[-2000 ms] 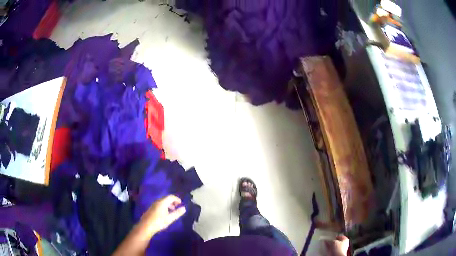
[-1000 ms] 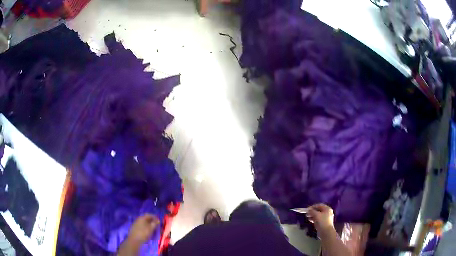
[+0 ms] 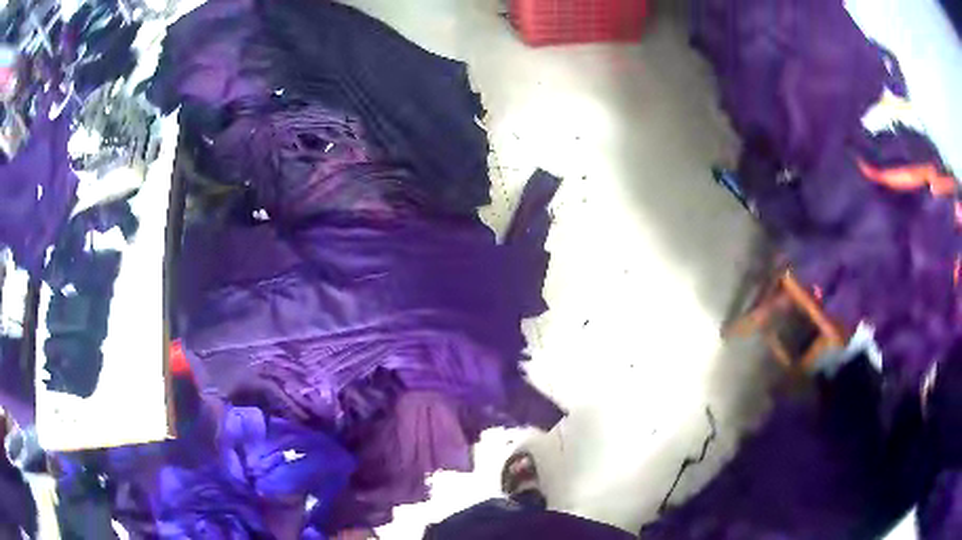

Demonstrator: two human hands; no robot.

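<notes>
Neither of my hands is in the picture. A large heap of purple cut pieces [image 3: 390,280] lies on the floor in front of me to the left, with pleated folds and jagged edges. A dark cloth piece [image 3: 390,95] lies at its far end. Bright blue-violet cloth [image 3: 264,454] lies at its near left end, with small white bits on it. My sandalled foot [image 3: 520,473] shows on the floor at the bottom centre, by the dark cloth of my clothing.
A pale floor strip [image 3: 622,243] runs ahead between heaps. A red slotted crate [image 3: 580,19] stands at the far end. On the right are more purple heaps [image 3: 802,95] and a brown wooden stool [image 3: 802,316]. A white table [image 3: 137,348] with dark pieces is at left.
The view has moved forward along the aisle. Both hands, seen a second ago, have left the picture. The red crate and wooden stool have come into view.
</notes>
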